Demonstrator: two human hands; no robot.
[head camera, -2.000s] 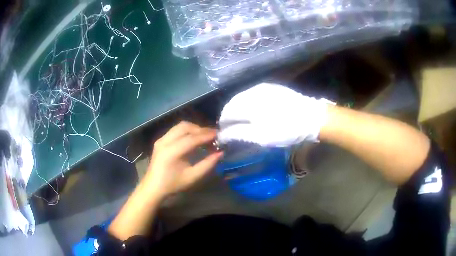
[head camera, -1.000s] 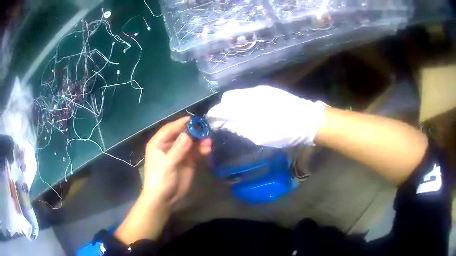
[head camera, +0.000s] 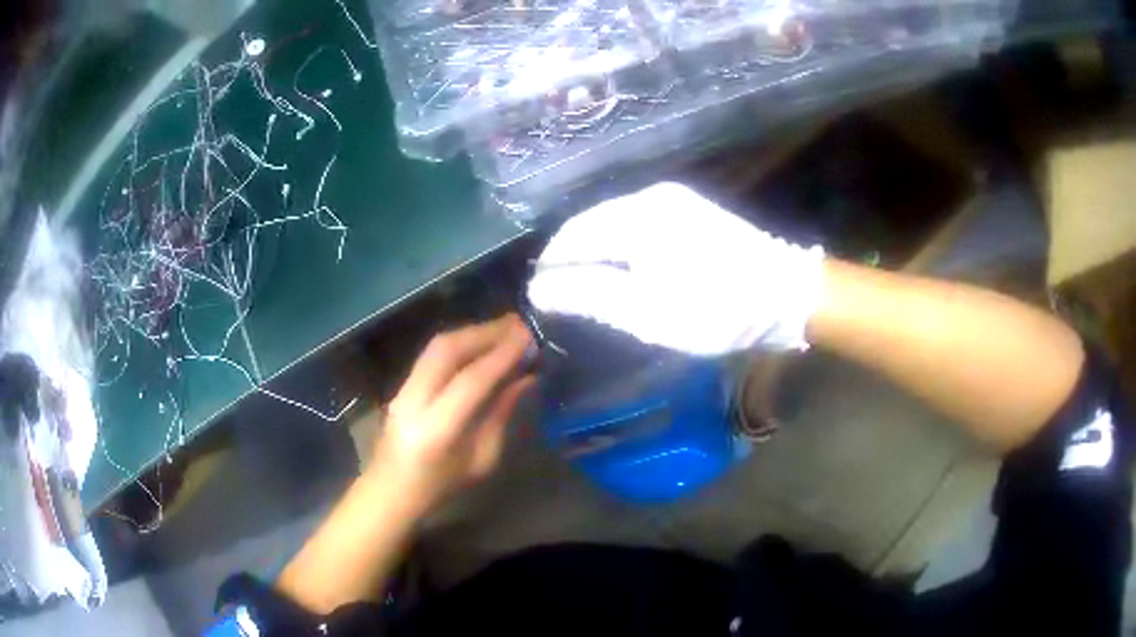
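Observation:
My bare left hand (head camera: 455, 404) is in the air below the table edge, its fingertips closed on a small dark round part, likely a stator assembly (head camera: 533, 326), seen nearly edge-on. My right hand (head camera: 673, 274), in a white knit glove, is against the part's upper right side. A thin pale lead wire (head camera: 551, 342) shows beside the part, below the glove. The gloved fingertips are turned away, so what they pinch is hidden. The part is mostly covered by the fingers and blurred.
A tangled heap of loose wired pieces (head camera: 168, 255) lies on the green table top (head camera: 386, 230). Stacked clear blister trays (head camera: 586, 125) stand at its far edge. A crumpled plastic bag (head camera: 50, 373) is at the left. A blue stool (head camera: 654, 454) and cardboard (head camera: 1096, 205) are below.
The part was turned face-on a second ago, showing a blue-lit round face; now it is nearly edge-on. My left fingers have closed around it, and my gloved hand has shifted slightly.

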